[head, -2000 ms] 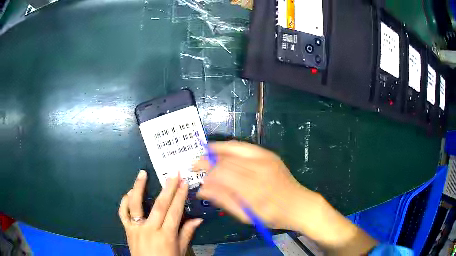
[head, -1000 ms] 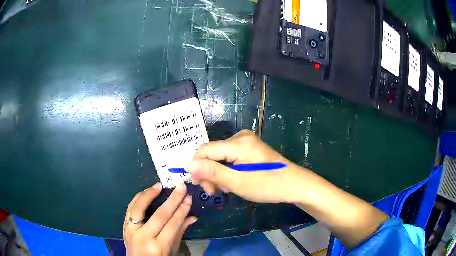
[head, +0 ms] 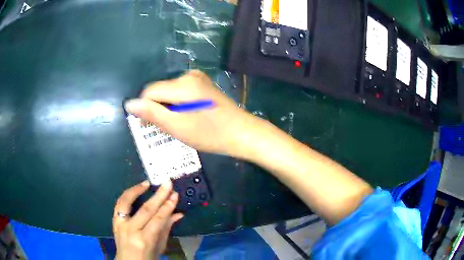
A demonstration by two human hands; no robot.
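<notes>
An open-backed phone [head: 192, 190] lies tilted on the dark green mat, its camera openings towards me. A white barcode label [head: 170, 158] covers its middle. My left hand [head: 145, 218], with a ring on one finger, rests its fingertips on the phone's lower left part and label edge. My right hand [head: 191, 114] is over the phone's far end and holds a blue plastic pry stick [head: 192, 105]. The stick's tip is hidden by the fingers, and the hand covers the label's upper part.
A black phone tray [head: 336, 66] lies at the upper right. One phone in it [head: 282, 43] shows an orange strip; several others carry white labels. A blue crate [head: 419, 190] is beyond the bench's right edge. Clear shiny film or scratches [head: 196, 23] show on the mat.
My right hand has moved with the blue stick from the label's lower part to the phone's far end. My left hand stays at the near end. The view has shifted slightly.
</notes>
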